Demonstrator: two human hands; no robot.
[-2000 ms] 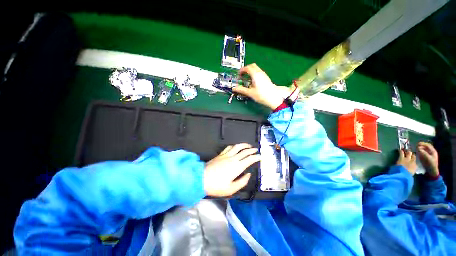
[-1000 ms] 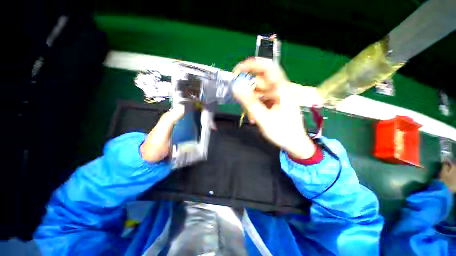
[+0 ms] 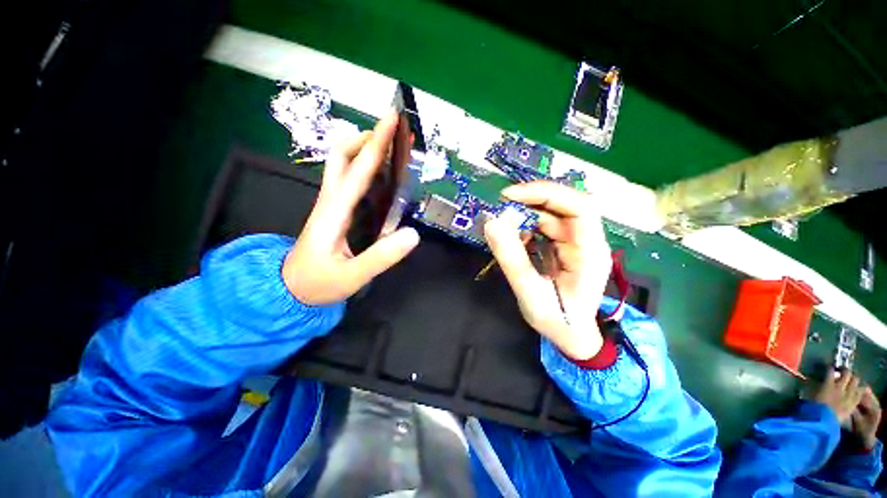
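Observation:
My left hand (image 3: 340, 219) holds a phone mid-frame (image 3: 401, 160) turned edge-on, so it shows as a dark thin slab. My right hand (image 3: 554, 258) holds a blue main board (image 3: 457, 216) with silver shields by its right end, between thumb and fingers. The board's left end is close beside the frame; I cannot tell whether they touch. A thin golden tip (image 3: 485, 269), perhaps of tweezers, sticks out below my right fingers. Both are above the black tray (image 3: 418, 336).
Board piles lie along the white strip (image 3: 263, 53), silvery ones (image 3: 303, 115) at left and dark ones (image 3: 522, 156) in the middle. Another phone frame (image 3: 593, 105) lies on the green mat. A red bin (image 3: 771, 323), a taped post (image 3: 759, 185) and another person's hands (image 3: 844, 397) are at right.
My left hand has turned the phone frame from facing the camera to edge-on. My right hand has lowered, and the main board now shows clearly in it. The view has shifted.

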